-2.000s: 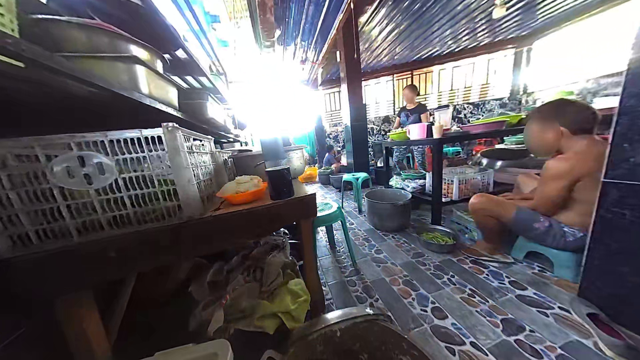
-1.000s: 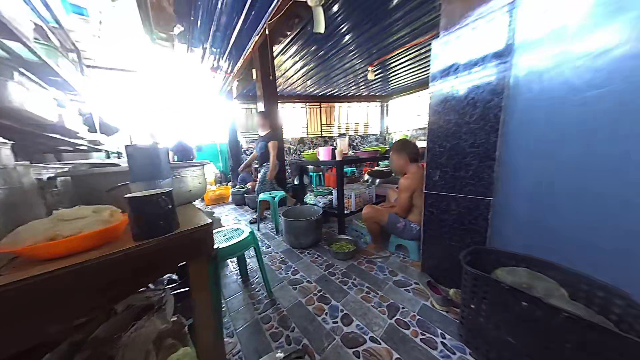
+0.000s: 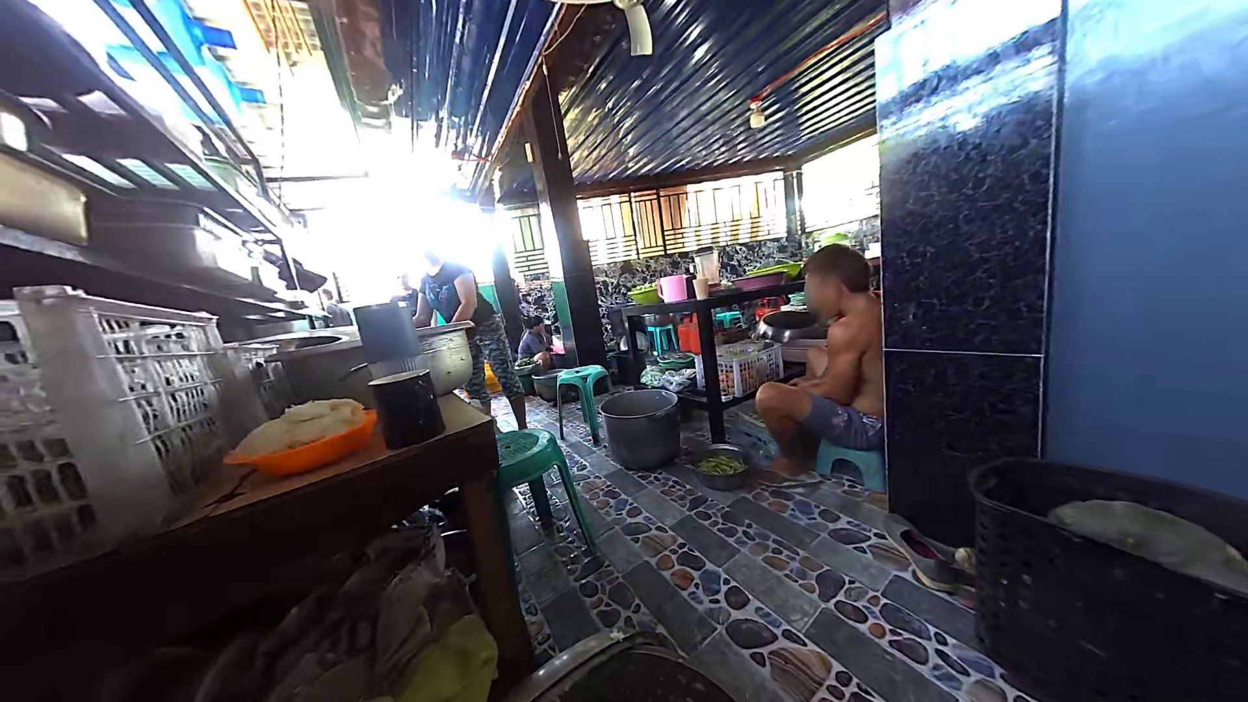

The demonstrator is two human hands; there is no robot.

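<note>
Neither my left hand nor my right hand shows in the head view. On the wooden table at the left, an orange plastic dish holds a pale, whitish mass. A black mug or small pot stands right beside it. Behind these is a large metal pot, and a whitish plastic crate stands at the left end of the table. The rim of a wide metal vessel shows at the bottom edge, close to me; its contents are too dark to tell.
Green plastic stools, a grey pot and a bowl of green vegetables stand on the patterned tile floor. One person sits on a low stool; another bends near the large pot. A black basket is at the right, beside a tiled pillar.
My view has swung right since the oldest frame, bringing in the blue wall and black basket. The standing person was upright a second ago and now leans over by the large pot.
</note>
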